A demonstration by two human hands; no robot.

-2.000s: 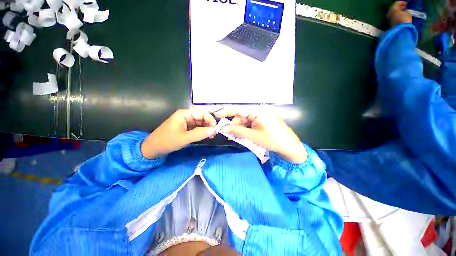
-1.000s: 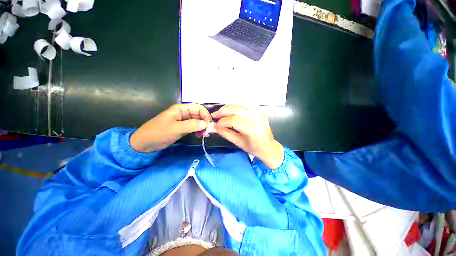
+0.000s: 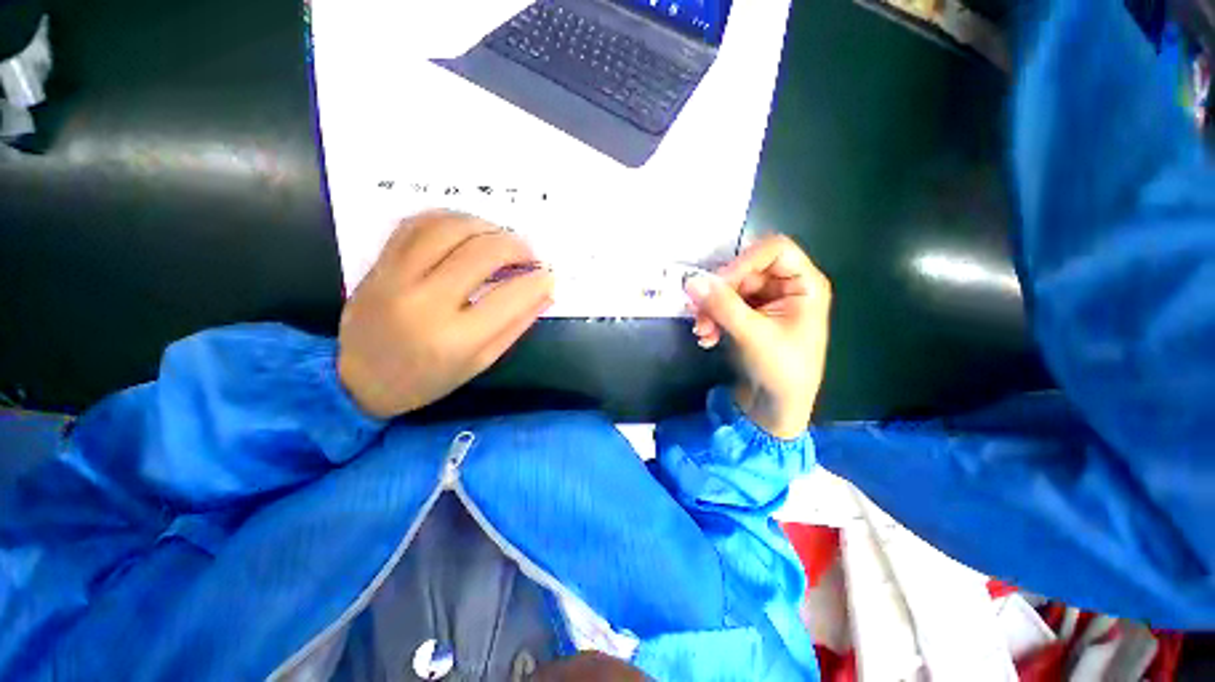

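The tablet box lies lid up on the dark green worktop in front of me, with a dark tablet-and-keyboard picture and a row of tiny black marks. My left hand lies over the lid's lower left part, fingers bent and thumb near them; whether it holds anything is hidden. My right hand is at the lid's lower right corner, thumb and finger pinched on a tiny pale label at the lid's surface, beside small dark print. The label is too small to see clearly.
The worktop ends just before my blue smock. Pale liner scraps lie at the far left. A neighbouring worker's blue sleeve is close at right. White and red material is below the bench. A worn pale strip runs at the top right.
My hands have parted from in front of the box and moved forward onto its lower edge. The narrow liner strip no longer shows between them. The box appears larger and closer.
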